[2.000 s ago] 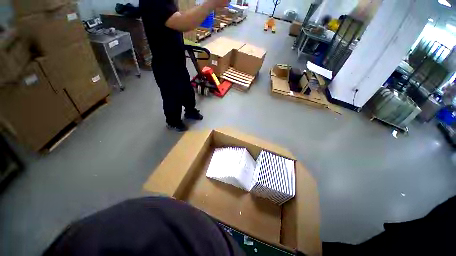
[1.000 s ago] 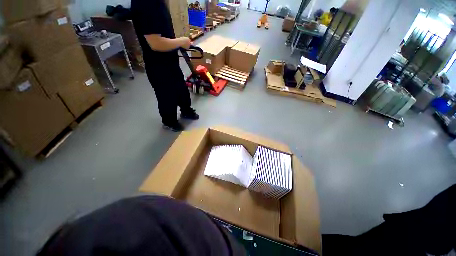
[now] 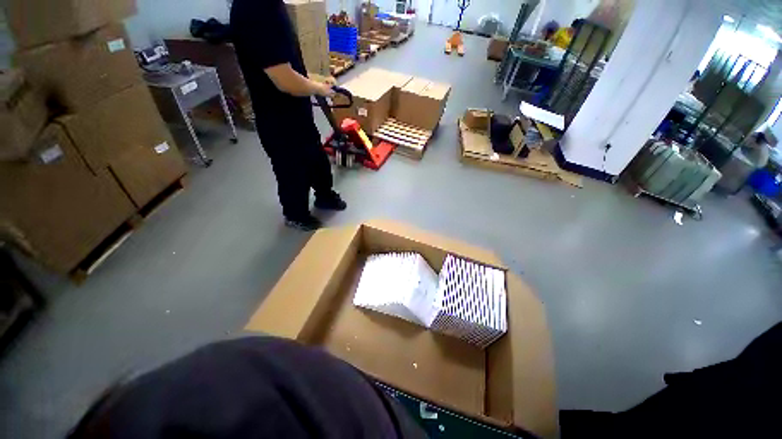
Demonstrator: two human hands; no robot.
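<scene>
An open brown shipping carton [image 3: 296, 280] lies just in front of me with its flaps out. Two stacks of thin white packs stand inside against its far side. The left stack [image 3: 394, 285] shows mostly white faces, and the right stack [image 3: 470, 300] shows striped edges. The near part of the carton shows bare cardboard with a tiny pale scrap. My left hand and my right hand are not in view. A dark rounded shape, blurred, covers the bottom left of the picture.
A green table edge [image 3: 446, 422] shows below the carton. A person in dark clothes [image 3: 287, 111] stands beyond it, holding a red pallet jack [image 3: 360, 147]. Stacked cartons [image 3: 94, 163] stand left, a white pillar [image 3: 630, 94] right, and a pallet of cartons behind.
The person has lowered an arm onto the pallet jack's handle. The view has shifted slightly. The carton and its stacks look the same.
</scene>
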